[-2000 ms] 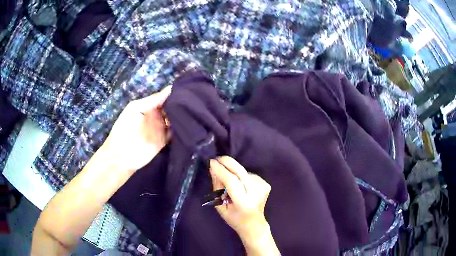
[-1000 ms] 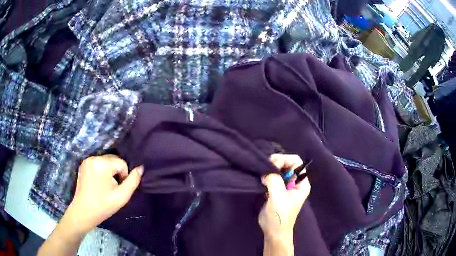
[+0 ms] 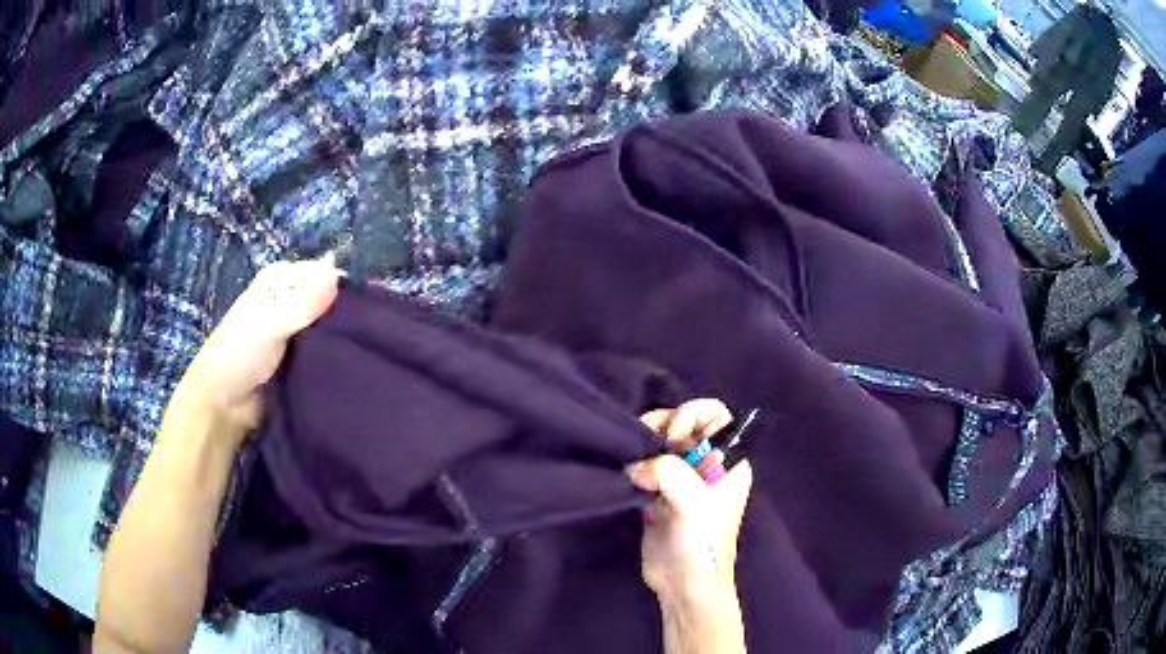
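Observation:
The jacket's dark purple inner side (image 3: 639,281) fills the middle of the view, with narrow plaid strips along its seams. My left hand (image 3: 271,319) grips the upper left edge of a purple fold. My right hand (image 3: 697,498) pinches the other end of the fold, which is stretched between both hands. My right hand also holds small thread snips (image 3: 738,437), with dark blades pointing up right and blue and pink parts between the fingers. A pale loose thread (image 3: 345,585) lies on the purple cloth at lower left.
Plaid jackets (image 3: 435,115) are piled behind and at left. Grey-brown speckled garments (image 3: 1100,345) hang or lie at right. A white table surface (image 3: 74,524) shows at lower left. A bright blue object (image 3: 898,18) and a brown box-like thing (image 3: 953,70) stand at top right.
My left hand has moved up and closed on the fold's edge, opening the fold wider. My right hand moved right with the cloth and snips, then slightly back left. The view has shifted.

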